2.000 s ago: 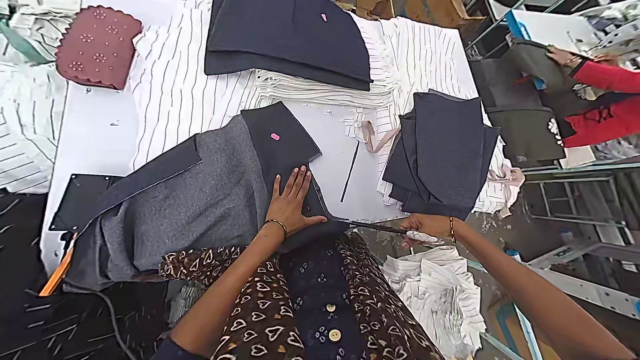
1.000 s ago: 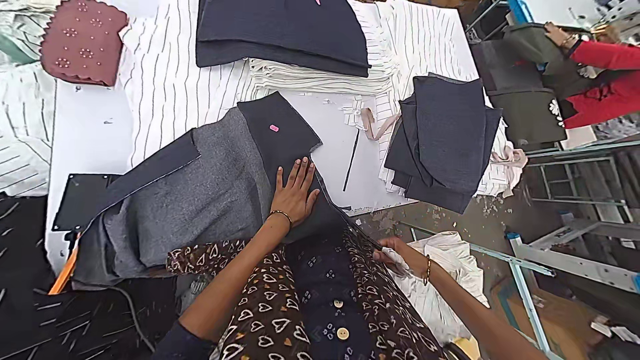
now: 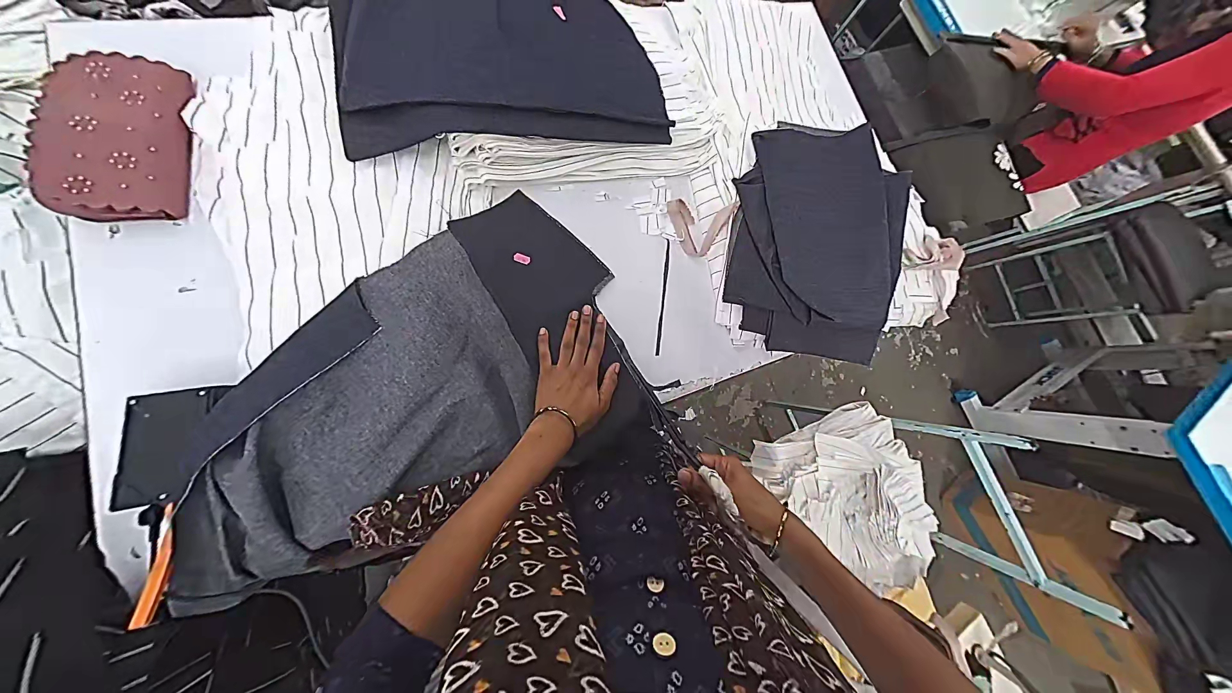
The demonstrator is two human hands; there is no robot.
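Note:
Palm down with fingers spread, my left hand (image 3: 575, 371) rests on the dark navy part of a grey and navy fabric piece (image 3: 414, 375). A pink tag (image 3: 522, 258) sits on its navy panel above that hand. My right hand (image 3: 727, 491), near the table's front edge, is closed around something with a white wrapped part; a thin dark length, perhaps blades or fabric edge, runs from it up along the piece's right edge. What exactly it grips is hard to make out. A narrow black strip (image 3: 663, 298) lies on the white table (image 3: 626, 231) to the right.
Folded navy panels (image 3: 818, 231) lie at the table's right, and a navy stack (image 3: 500, 77) on striped white cloth at the back. A maroon scalloped cloth (image 3: 111, 135) is at left. White fabric (image 3: 847, 481) and metal frames (image 3: 1011, 510) stand beyond the right edge. A co-worker handles dark cloth, upper right.
My right hand has moved in from the right, closer to my body and the fabric edge. My left hand stays flat on the fabric. The co-worker's hand has shifted slightly.

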